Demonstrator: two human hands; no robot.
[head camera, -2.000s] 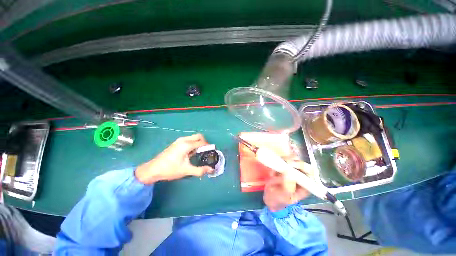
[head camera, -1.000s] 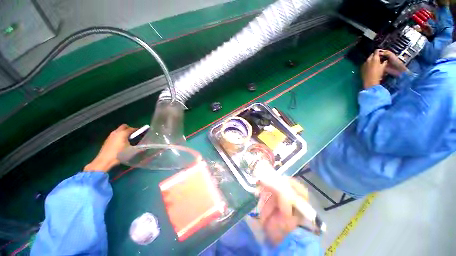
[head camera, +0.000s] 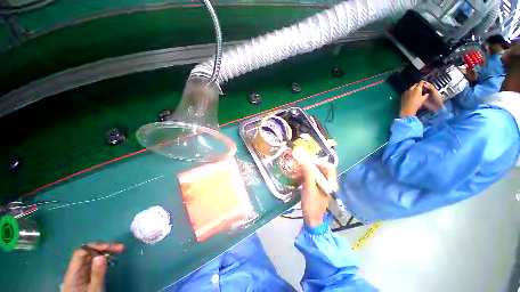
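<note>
My left hand (head camera: 90, 267) is at the lower left, cut by the bottom edge, holding a thin dark strip that looks like tweezers (head camera: 98, 251). My right hand (head camera: 317, 191) holds the cream-handled soldering iron (head camera: 324, 181) at the near side of the metal tray; the iron's tip cannot be made out. The whitish round patch (head camera: 151, 224) lies bare on the green mat, right of my left hand. The red-orange square pad (head camera: 215, 199) lies between the patch and the tray. The green-flanged solder spool (head camera: 24, 232) stands at the far left, with solder wire (head camera: 108, 195) running right.
The clear fume hood (head camera: 191, 140) hangs above the pad on its ribbed hose (head camera: 296, 45). The metal tray (head camera: 267, 174) holds tape rolls. Several black round parts (head camera: 116, 136) sit on the dark green belt. Another worker in a blue smock (head camera: 439, 154) is close on the right.
My left hand has moved from beside the hood down to the lower left. The black part it held two seconds ago is no longer in it. My right hand stays by the tray; the view has shifted.
</note>
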